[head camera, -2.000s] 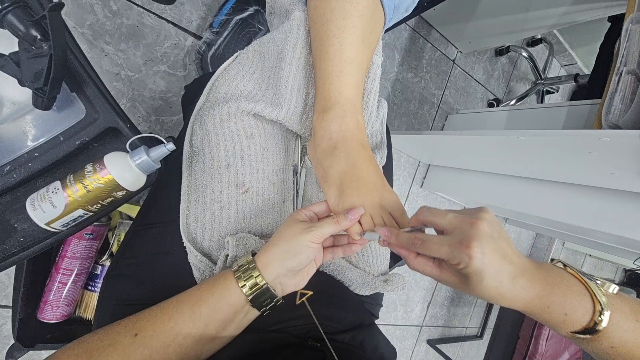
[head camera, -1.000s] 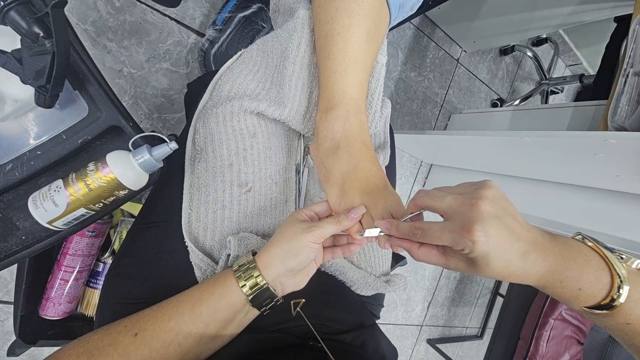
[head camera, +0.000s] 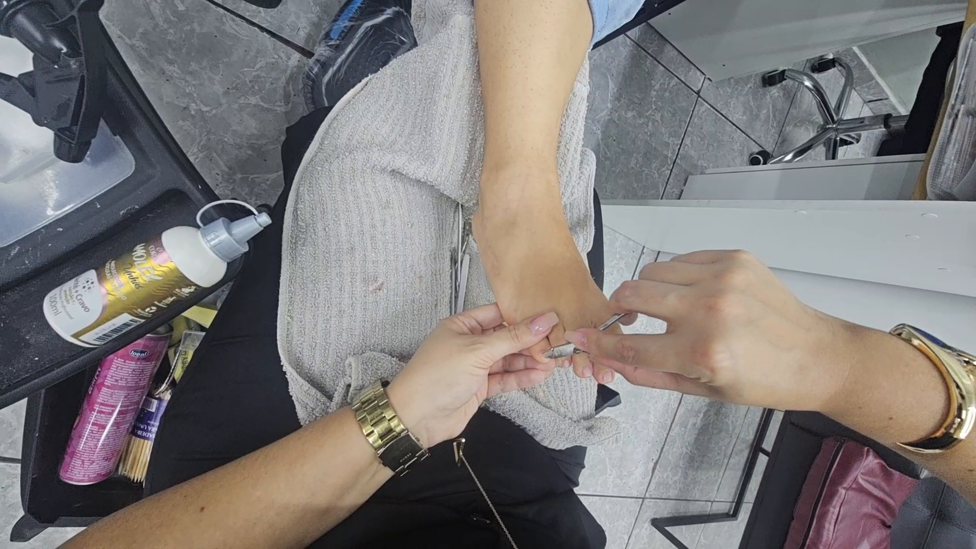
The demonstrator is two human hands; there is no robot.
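Another person's bare foot (head camera: pixel 534 259) rests on a grey ribbed towel (head camera: pixel 374 229) spread over my lap. My left hand (head camera: pixel 473 366), with a gold watch at the wrist, grips a toe of that foot between thumb and fingers. My right hand (head camera: pixel 709 328) pinches a slim metal nail tool (head camera: pixel 566 350), whose flat tip touches the end of the toe by my left thumb. A gold bracelet (head camera: pixel 945 389) is on my right wrist. Another metal tool (head camera: pixel 460 263) lies on the towel beside the foot, partly hidden in a fold.
At left, a black trolley tray (head camera: pixel 145 191) carries a white squeeze bottle (head camera: pixel 152 282); a pink can (head camera: pixel 114 408) and wooden sticks (head camera: pixel 139 446) stand in a lower bin. A white furniture panel (head camera: pixel 801 244) and a chrome chair base (head camera: pixel 827 122) are at right. A thin necklace (head camera: pixel 484 488) hangs below my hands.
The metal tool in my right hand has changed its angle at the toes, and the fingers around it have shifted. My left hand keeps its hold on the foot.
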